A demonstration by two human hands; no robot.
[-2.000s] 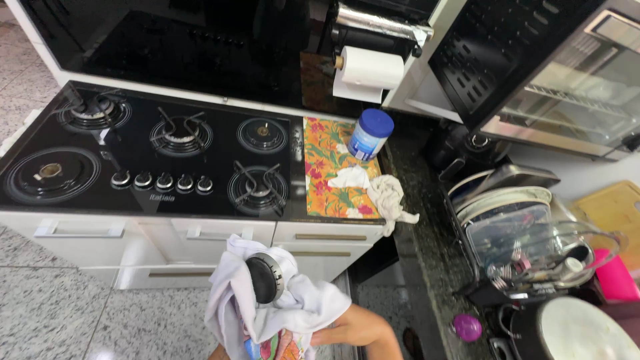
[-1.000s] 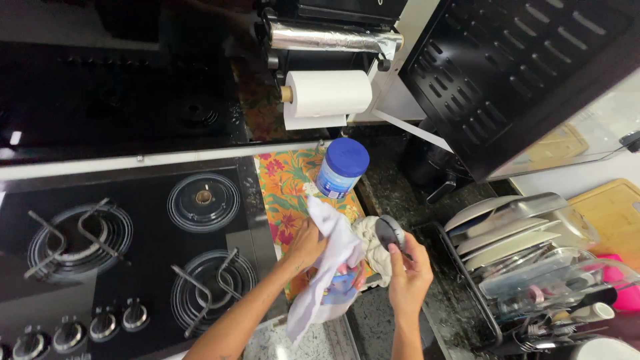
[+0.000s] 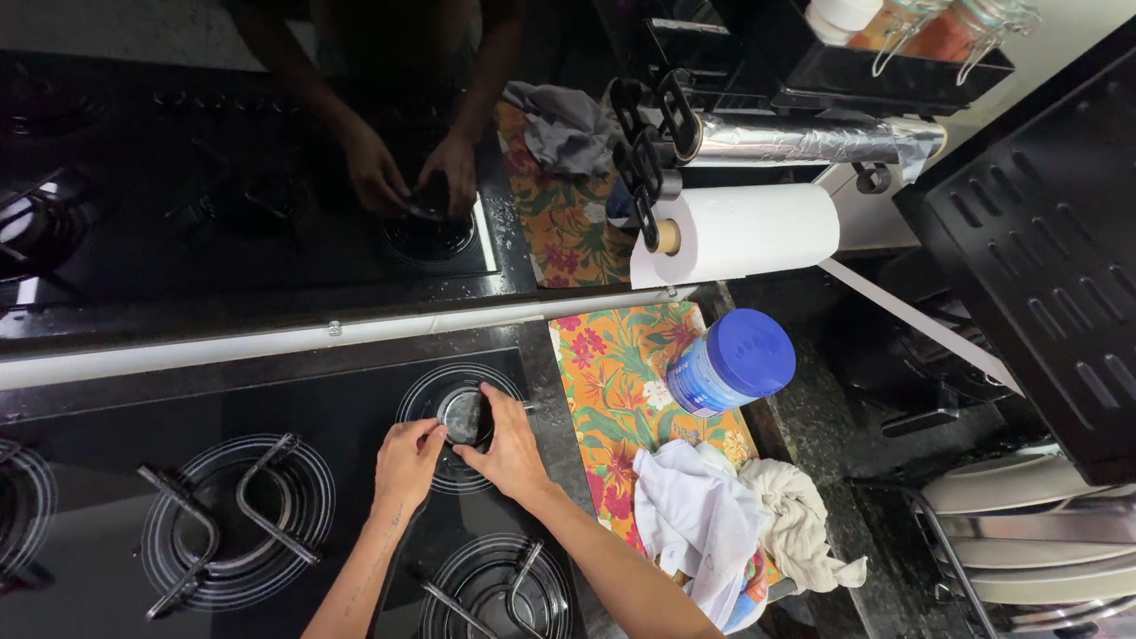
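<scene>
A dark round burner cap [image 3: 465, 417] sits at the back right burner of the black glass cooktop [image 3: 355, 399], between my two hands. My left hand [image 3: 409, 461] touches its left edge with thumb and fingertips. My right hand [image 3: 508, 444] grips its right side, thumb below and fingers above. On the floral mat right of the cooktop lie a crumpled white cloth [image 3: 692, 515] and a twisted cream cloth [image 3: 794, 524]. A tub with a blue lid [image 3: 750, 355] stands behind them.
Wire pan supports [image 3: 266, 497] stand on nearby burners. A paper towel roll [image 3: 754, 232] and an aluminium foil roll [image 3: 799, 140] hang at the back. A dish rack [image 3: 950, 550] with plates is at the right, below a black slotted panel [image 3: 1047, 231].
Both hands have moved left from over the mat to the back right burner, with the dark cap. The white cloth was let go and now lies on the mat.
</scene>
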